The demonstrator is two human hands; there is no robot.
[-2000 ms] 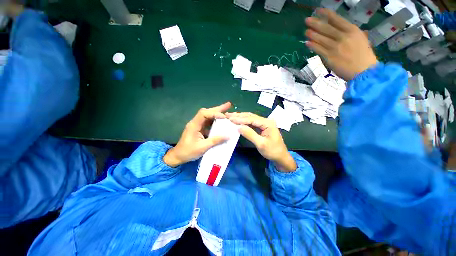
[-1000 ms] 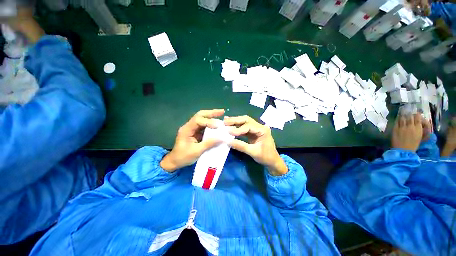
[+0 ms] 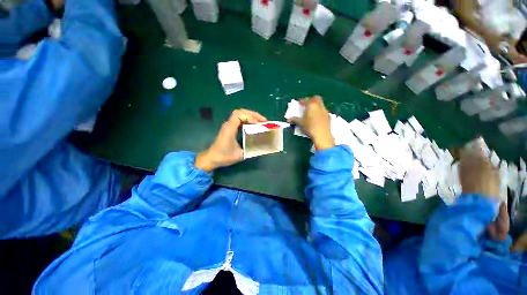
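Observation:
My left hand [image 3: 227, 140] holds a white carton [image 3: 263, 142] by its left side, above the bench's front part. The carton's open end faces me and shows a tan inside; a red block is on its top face. My right hand [image 3: 315, 122] is at the left end of the leaflet pile, its fingertips on a small white folded leaflet [image 3: 294, 109]. The spread leaflet pile [image 3: 381, 151] lies right of my right hand.
A leaflet stack [image 3: 231, 76] stands ahead of my left hand. Standing cartons [image 3: 361, 34] line the far side. A metal post [image 3: 170, 23] is at far left. Blue-sleeved workers sit on both sides; the right one's hand [image 3: 478, 171] is in the pile.
The carton has turned from lying against my front, held in both hands, to showing its open end, held in my left hand. My right hand has moved right to the leaflets. The view has shifted.

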